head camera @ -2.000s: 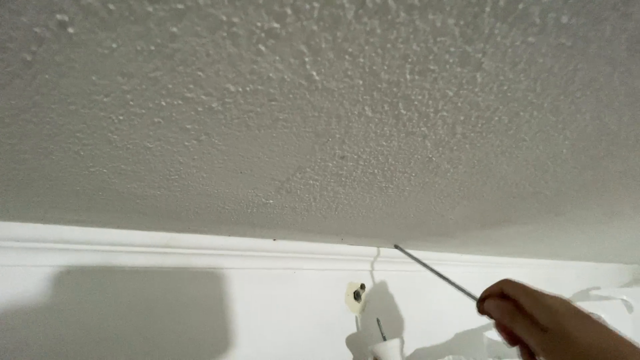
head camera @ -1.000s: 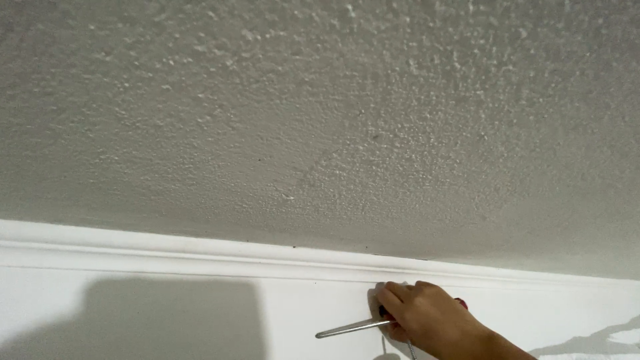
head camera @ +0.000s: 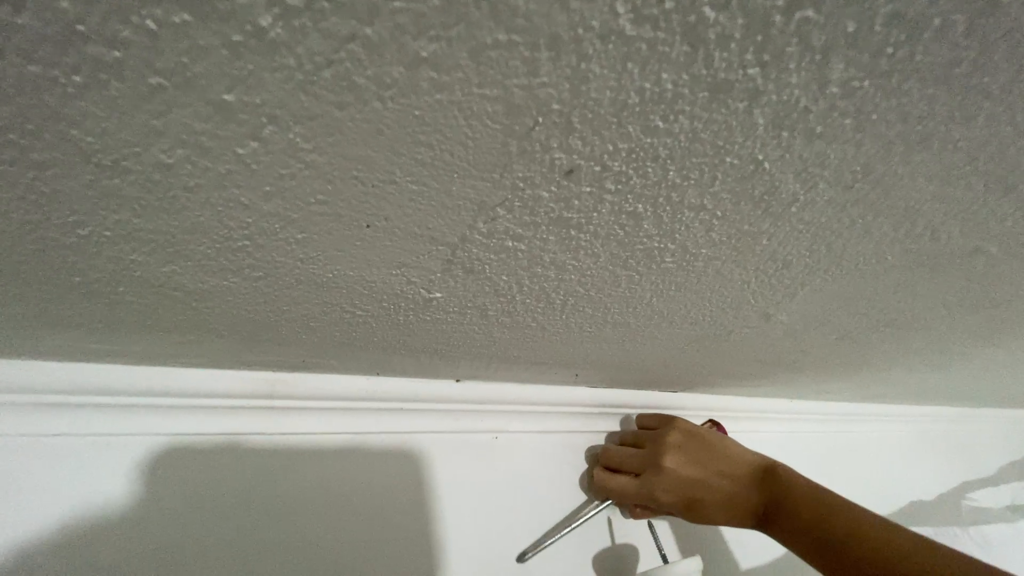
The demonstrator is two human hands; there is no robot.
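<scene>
At the lower right, my right hand is closed around a screwdriver, its fingers against the white wall just under the crown moulding. The screwdriver's metal shaft points down and left from the fist, and a red bit of its handle shows above the back of the hand. Below the hand a threaded screw stands up out of a white fitting, cut off by the bottom edge. What the fingertips touch on the wall is hidden. My left hand is out of view.
A grey textured ceiling fills the upper part of the view. White crown moulding runs along its edge. Below it, the white wall carries a large dark shadow at the left.
Two seconds ago the screwdriver pointed up and left, with its tip near the moulding. My right hand has since moved to the wall, and the shaft points down and left. The hand covers the spot where a wall hole showed.
</scene>
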